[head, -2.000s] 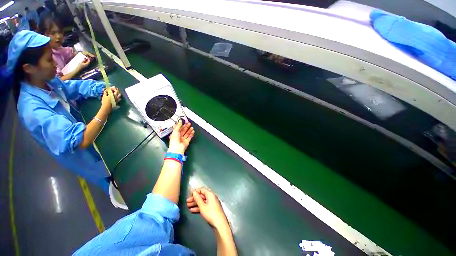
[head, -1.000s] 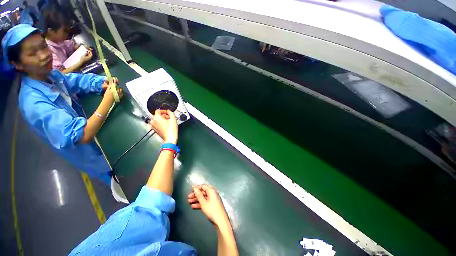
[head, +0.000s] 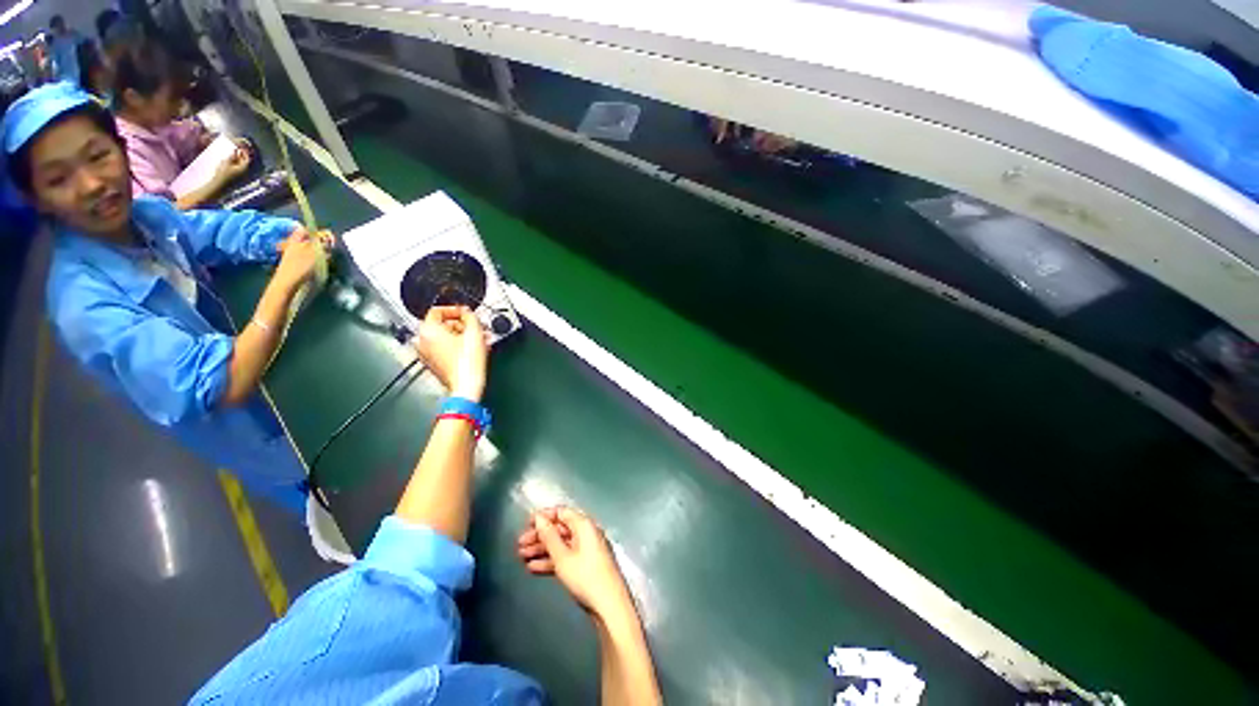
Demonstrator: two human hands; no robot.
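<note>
The white ionizing air blower [head: 414, 235] with a round black grille stands on the dark green bench, its knob at the near right corner. My left hand [head: 453, 348], with a blue band on the wrist, is at the front edge of the grille, fingers curled together; whether it holds something small cannot be told. My right hand [head: 563, 549] is low over the bench, fingers loosely curled with the thumb near the index finger; nothing clear shows in it. A loose heap of white paper scraps [head: 878, 679] lies at the bottom right.
A white rail [head: 746, 476] separates the bench from the green conveyor belt [head: 815, 441]. A white overhead shelf [head: 828, 90] holds blue cloth. A person in a blue smock [head: 152, 317] stands left, holding a yellowish strip. A black cable runs from the blower.
My left hand has turned from palm-up beside the knob to curled fingers before the grille. My right hand has barely moved. The person at the left has turned their head this way.
</note>
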